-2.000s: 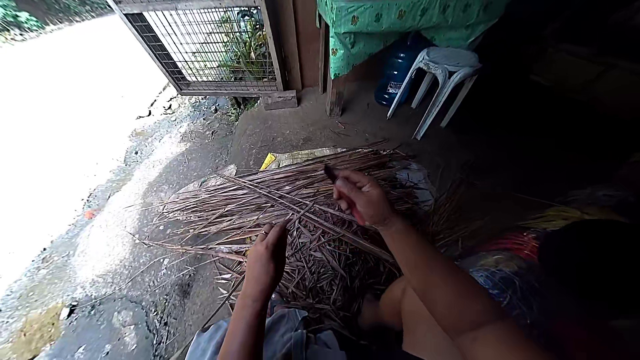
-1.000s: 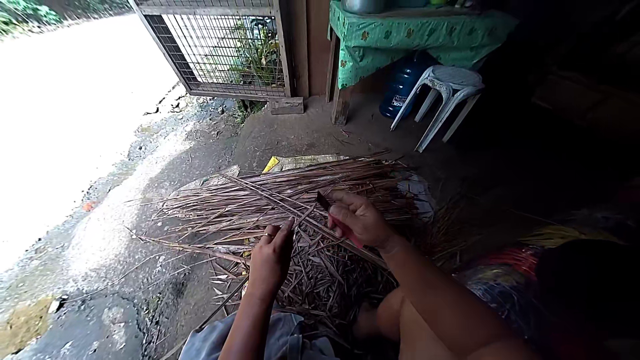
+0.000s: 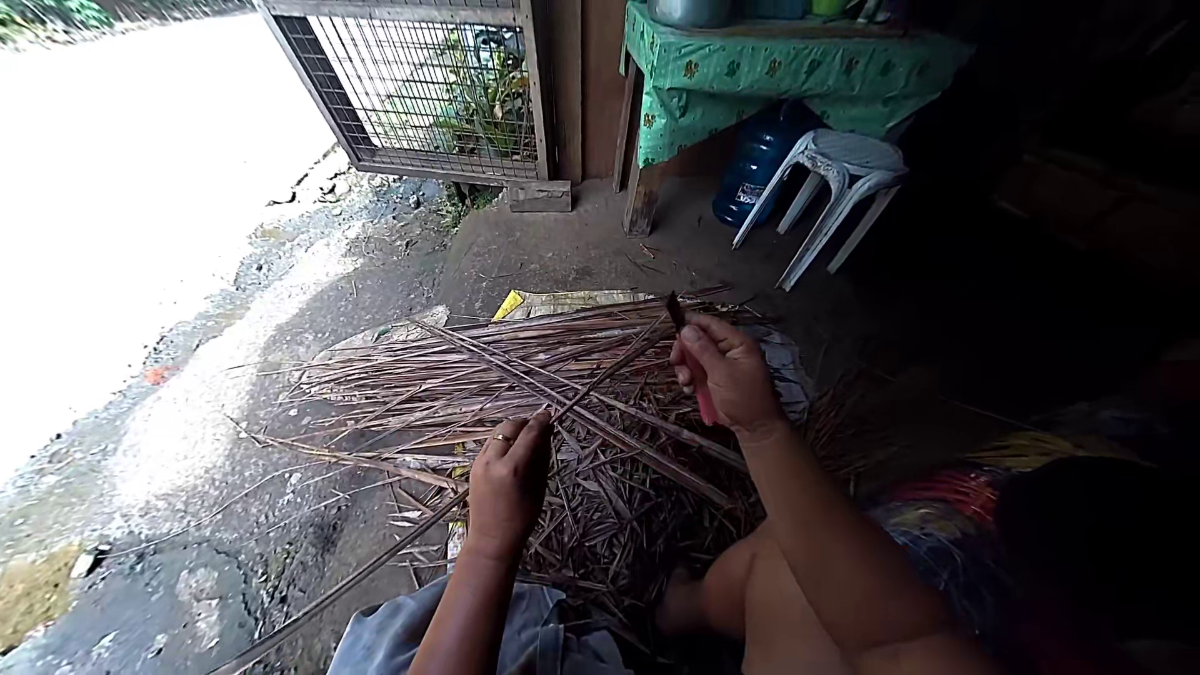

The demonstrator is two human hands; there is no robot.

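Observation:
My left hand (image 3: 511, 473), with a ring on one finger, grips a long thin brown stalk (image 3: 370, 565) that runs from the lower left up toward my right hand. My right hand (image 3: 727, 370) holds a knife with a red handle (image 3: 696, 382), its dark blade (image 3: 675, 311) pointing up beside the stalk's upper end. Beneath both hands a pile of long dried stalks (image 3: 422, 370) lies across sacking on the ground. Short dry leaf scraps (image 3: 600, 525) are heaped nearer my legs.
A wood-framed wire mesh panel (image 3: 441, 94) stands ahead. Right of it are a table with a green cloth (image 3: 712, 75), a blue water jug (image 3: 759, 169) and a white plastic stool (image 3: 834, 178). Red and yellow strands (image 3: 956, 497) lie at the right, in shadow.
The knife in my right hand has moved up and away from my left hand since one second ago. A stalk now plainly spans the space between my hands.

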